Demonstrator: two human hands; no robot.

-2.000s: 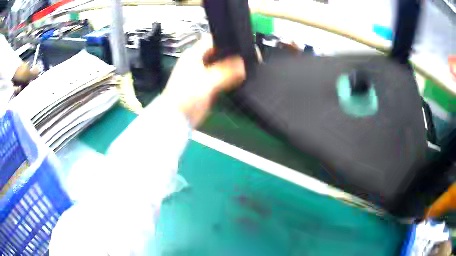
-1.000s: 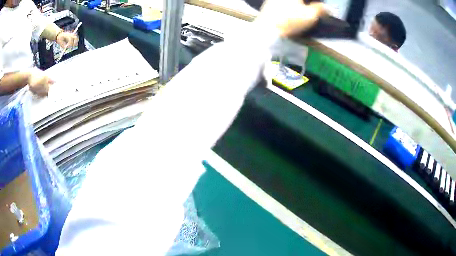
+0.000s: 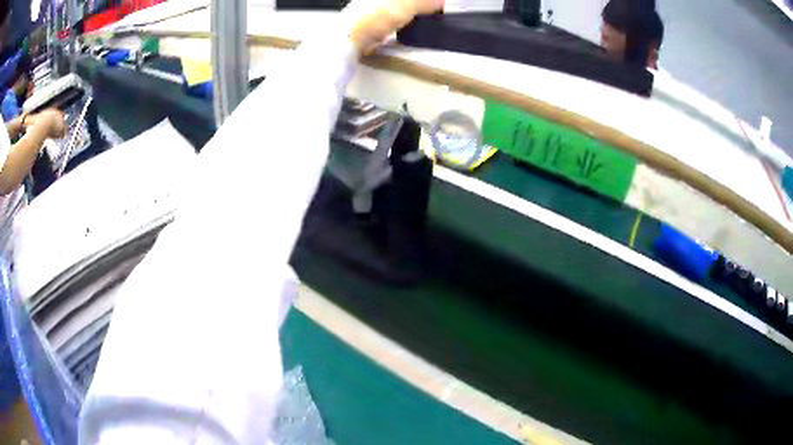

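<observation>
My left hand (image 3: 387,24) is at the top edge, partly cut off, on the left end of a large flat black fixture (image 3: 522,48). The fixture is at the raised white shelf beyond the conveyor; a black upright piece stands on it, and its top is cut off by the picture's edge. My white left sleeve crosses the left half of the view. My right hand is not in view. Another black upright fixture (image 3: 409,204) with a grey part beside it is on the dark green conveyor belt (image 3: 539,348), partly hidden by my sleeve.
Curved pale sheets (image 3: 96,209) are stacked at left beside a blue plastic-lined crate (image 3: 39,374). A metal post (image 3: 229,61) stands behind them. A clear bag (image 3: 300,413) lies on the teal mat (image 3: 365,391). A blue bin (image 3: 687,252) sits across the belt. People are at far left and top right.
My left hand carried the black fixture up and away to the raised shelf. The view has shifted, and the black upright fixture on the belt now shows beside my sleeve.
</observation>
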